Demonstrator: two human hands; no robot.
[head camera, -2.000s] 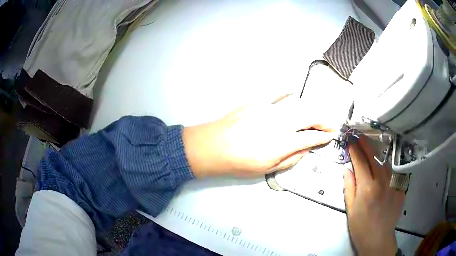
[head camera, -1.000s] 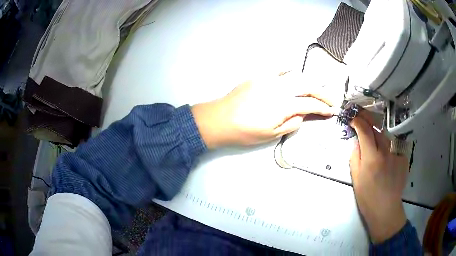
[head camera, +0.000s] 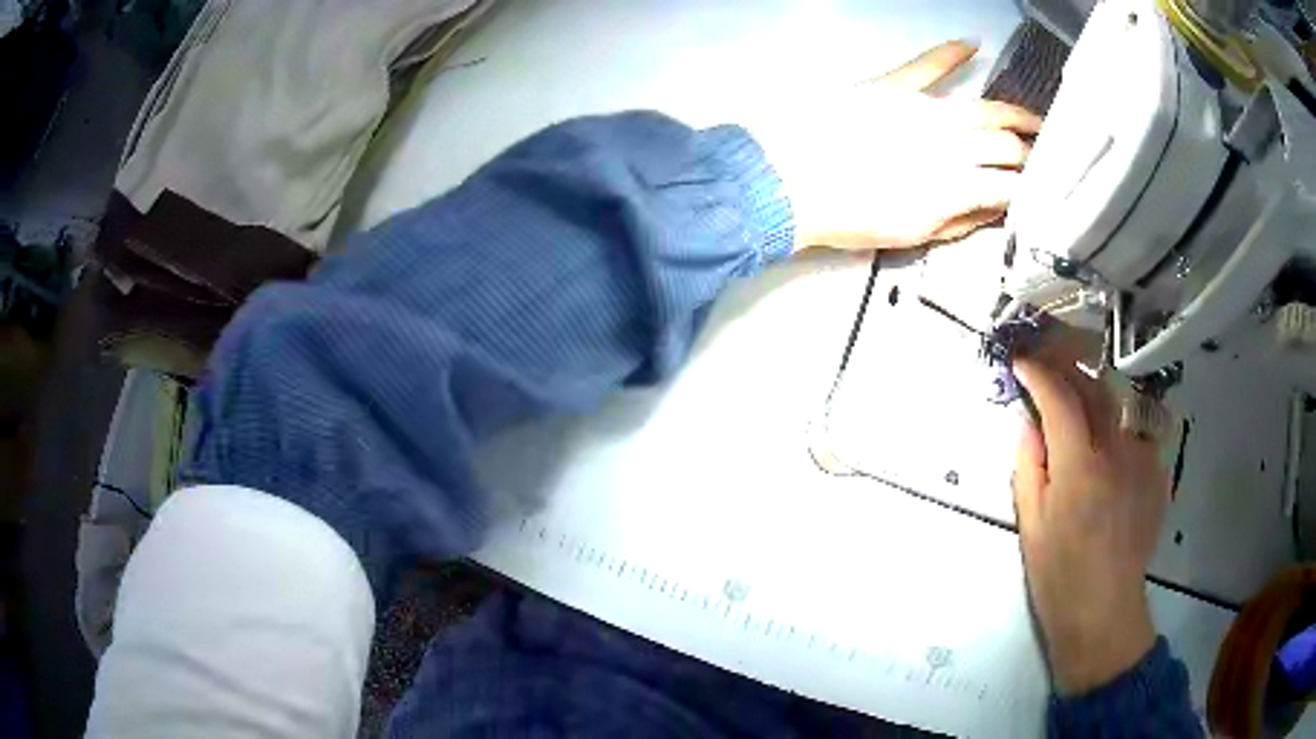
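My left hand (head camera: 917, 162) reaches across the white table with thumb and fingers spread. Its fingertips lie over the lower edge of a dark brown ribbed band (head camera: 1033, 67) beside the sewing machine head. Whether they press on it is not clear. My right hand (head camera: 1093, 498) is at the presser foot and needle (head camera: 1006, 339), fingers bent and close together. A small purple part (head camera: 1005, 381) shows beside its fingertips. Whether the right fingers hold anything is hidden. A thin dark line (head camera: 953, 316) runs towards the foot over the bed plate (head camera: 909, 419).
The white machine head (head camera: 1104, 173) stands at right. A stack of beige cloth (head camera: 260, 108) with dark brown ends (head camera: 202, 248) lies at left. Printed ruler marks (head camera: 635, 570) run along the table's front edge. An orange-brown ring (head camera: 1244, 664) is at lower right.
My left hand has moved away from the presser foot, up to the brown band, and its fingers have spread. More of the bed plate shows. My right hand has stayed by the foot.
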